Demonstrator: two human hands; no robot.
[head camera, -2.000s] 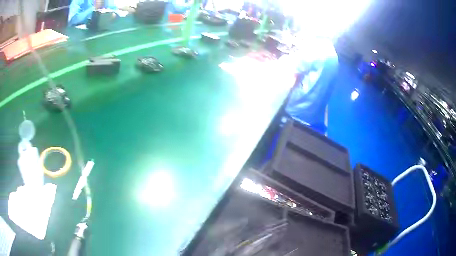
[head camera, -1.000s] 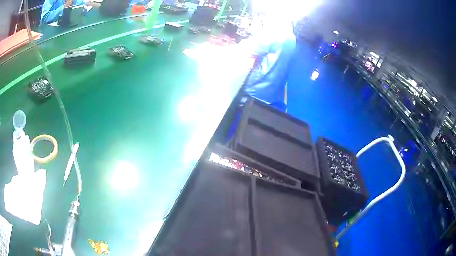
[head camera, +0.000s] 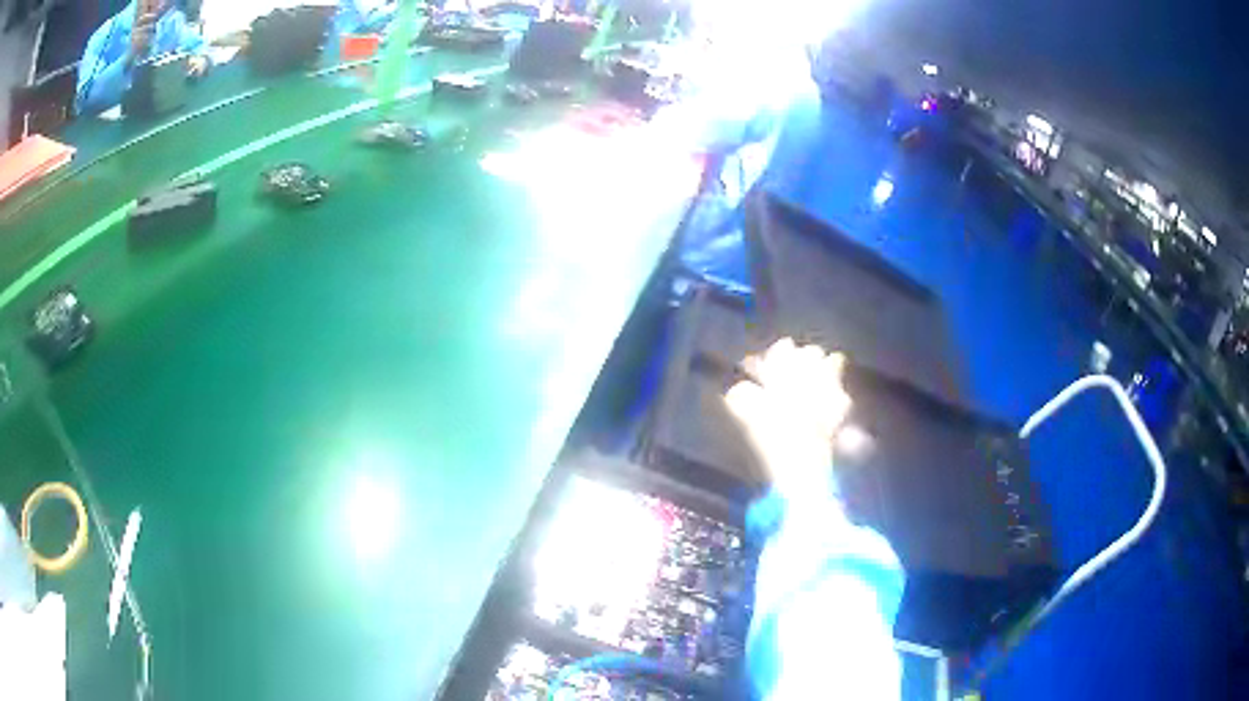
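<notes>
My right hand (head camera: 795, 390), overexposed and in a light blue sleeve, reaches in from the bottom. It is closed on the middle divider of a large black tray (head camera: 911, 445), which is tilted and slightly blurred at the right of the bench. Another black tray (head camera: 712, 397) lies partly under it. Nearer me is a tray filled with shiny small parts (head camera: 692, 575); what they are is too glary to tell. My left hand is not in view.
The green bench (head camera: 315, 384) carries a row of dark units, among them a device (head camera: 62, 325) and a black block (head camera: 173, 214). A tape roll (head camera: 55, 527) and thin white stick (head camera: 125, 572) lie at left. A white curved tube (head camera: 1157, 479) is at right.
My right hand has come into view and holds the divided black tray, which has moved up and right off the shiny parts. The view has shifted; the air gun is out of the picture.
</notes>
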